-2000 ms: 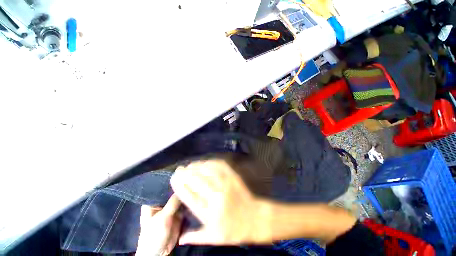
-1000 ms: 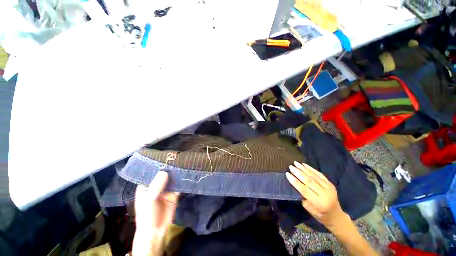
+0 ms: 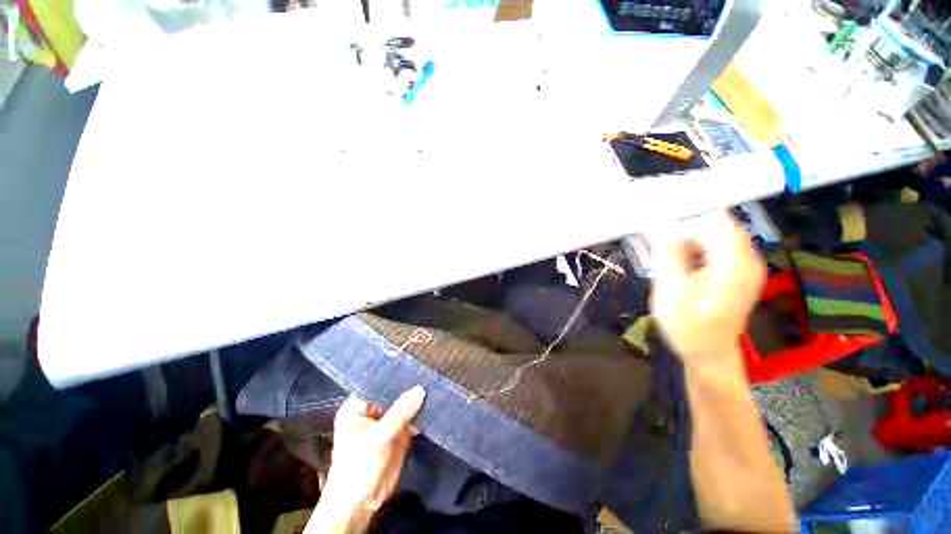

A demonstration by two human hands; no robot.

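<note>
A dark denim garment lies over the lap below the table, its bluish waistband [image 3: 469,426] running down to the right. Brown striped lining [image 3: 469,349] shows behind it, with pale sewing thread [image 3: 558,339] trailing up to the right. My left hand [image 3: 375,443] holds the waistband, thumb on top. My right hand [image 3: 709,276] is raised near the table's front edge, off the garment and blurred; its finger positions and any thread in it are unclear. Orange thread snips [image 3: 665,148] lie on a black phone [image 3: 641,160].
The white table [image 3: 240,240] spans the view above the lap. A machine part [image 3: 709,68] stands at its back right. A red stool [image 3: 777,355] with a striped cover and a blue crate [image 3: 886,499] stand at right. Dark and tan cloth [image 3: 203,513] lies at lower left.
My right hand has left the waistband's right end and risen toward the table edge. The thread now stretches up to the right. The waistband's right end has dropped; my left hand still holds it.
</note>
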